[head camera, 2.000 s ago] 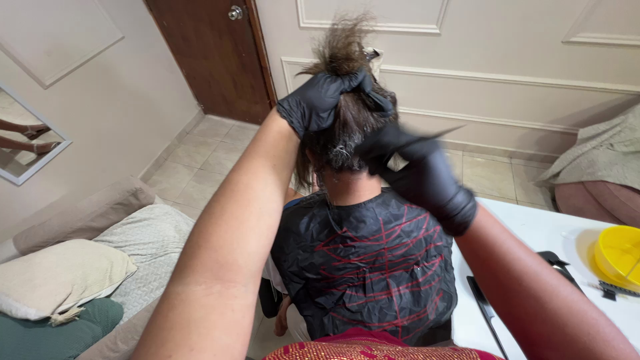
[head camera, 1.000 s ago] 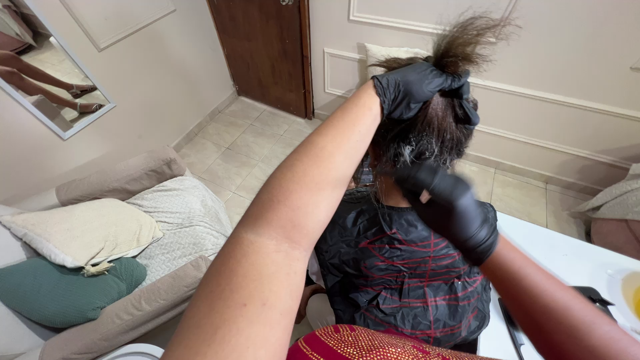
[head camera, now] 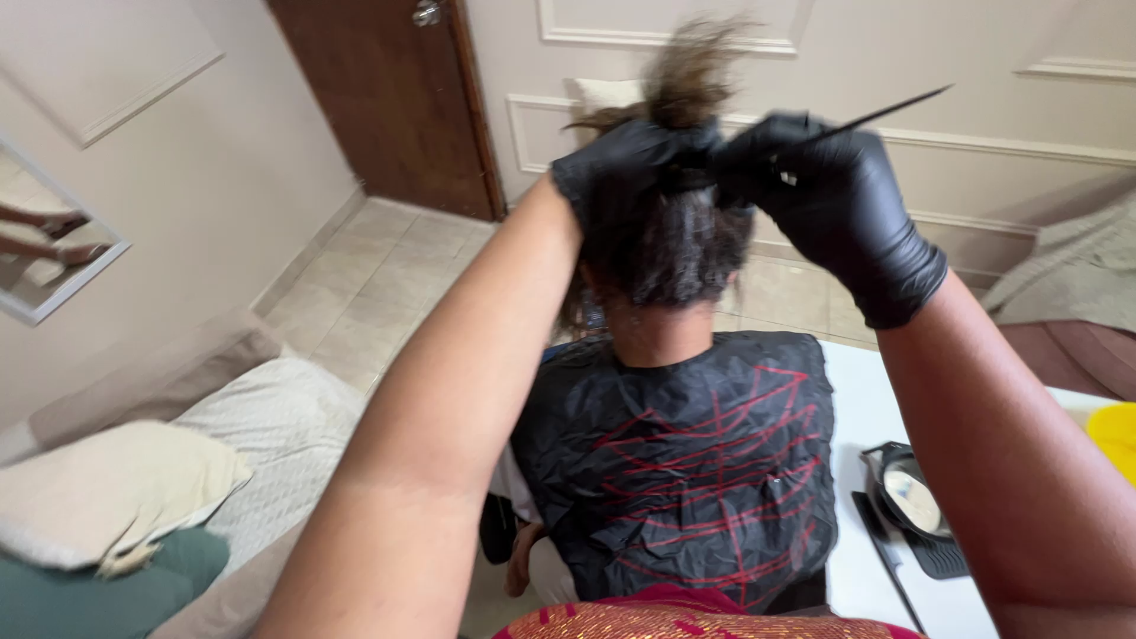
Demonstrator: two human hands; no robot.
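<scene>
A seated person, seen from behind, wears a black salon cape (head camera: 710, 479) with red lines. Their dark hair (head camera: 679, 248) has whitish product over the lower back of the head, and a loose tuft (head camera: 688, 75) sticks up on top. My left hand (head camera: 626, 169), in a black glove, is closed round the gathered hair under the tuft. My right hand (head camera: 830, 200), also gloved in black, is at the right side of the gathered hair and holds a thin dark pointed handle (head camera: 896, 106). The tool's other end is hidden by my fingers.
On the white table (head camera: 861, 399) at right lie a black bowl of white cream (head camera: 914, 497), a black tail comb (head camera: 887, 559) and a yellow container (head camera: 1114, 435). A sofa with pillows (head camera: 124, 488) stands at left. Beyond are a brown door (head camera: 390, 98) and a wall mirror (head camera: 53, 240).
My right hand has risen from near the nape to the gathered hair. My left hand keeps its hold on the hair. The view has shifted.
</scene>
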